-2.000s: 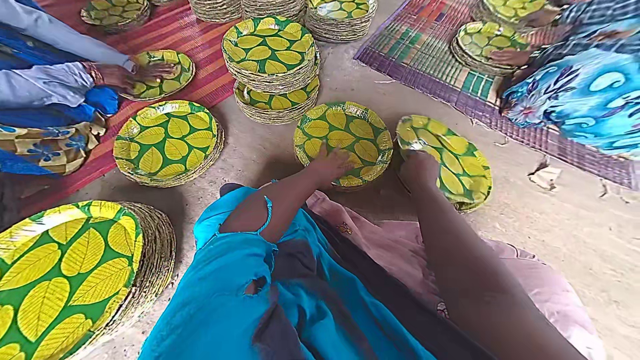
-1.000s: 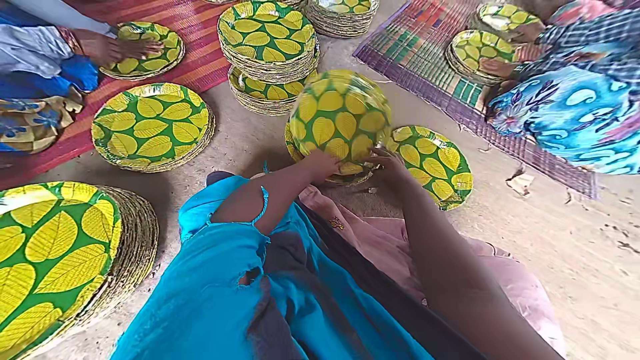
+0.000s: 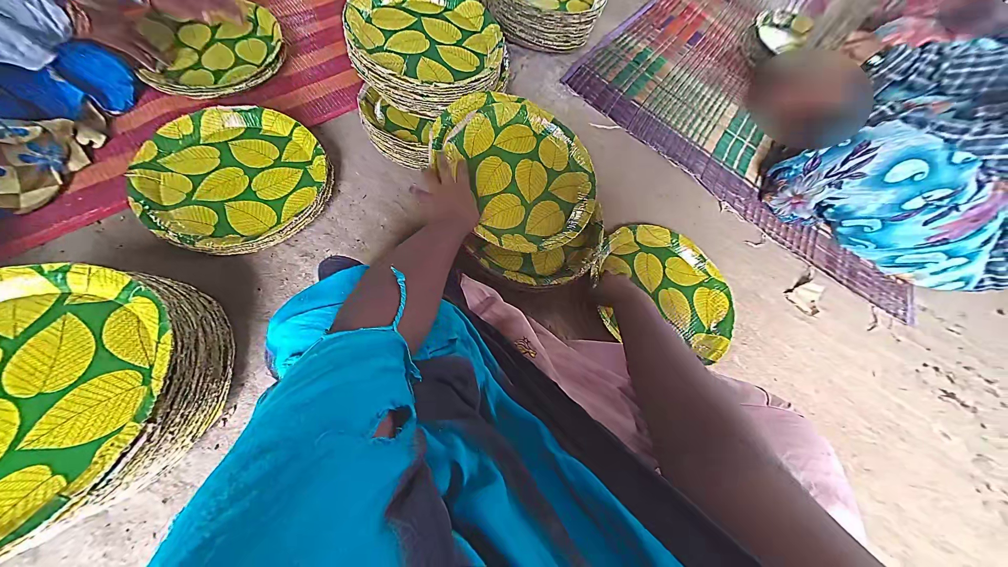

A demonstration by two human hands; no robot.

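My left hand [image 3: 450, 197] grips the left edge of a round plate [image 3: 529, 181] with a green and yellow leaf print. That plate is raised and tilted over another leaf-print plate [image 3: 543, 264], which shows below it. At the near left edge of a further leaf-print plate [image 3: 669, 291] is my right hand [image 3: 614, 290]; its fingers are partly hidden, so its hold on that plate is unclear. A leaf-print plate stack [image 3: 228, 181] lies to the left of my left hand.
A tall plate stack [image 3: 193, 378] stands at the near left. More stacks [image 3: 425, 47] are beyond my hands, one at the top [image 3: 551, 24]. A person's hands touch plates [image 3: 224, 51] on a red mat [image 3: 315, 87]. Another person sits by a woven mat [image 3: 669, 102] at the right.
A second ago both hands were at the raised plate. Now my left hand has it by its left edge, and my right hand has moved down to the plate at the right.
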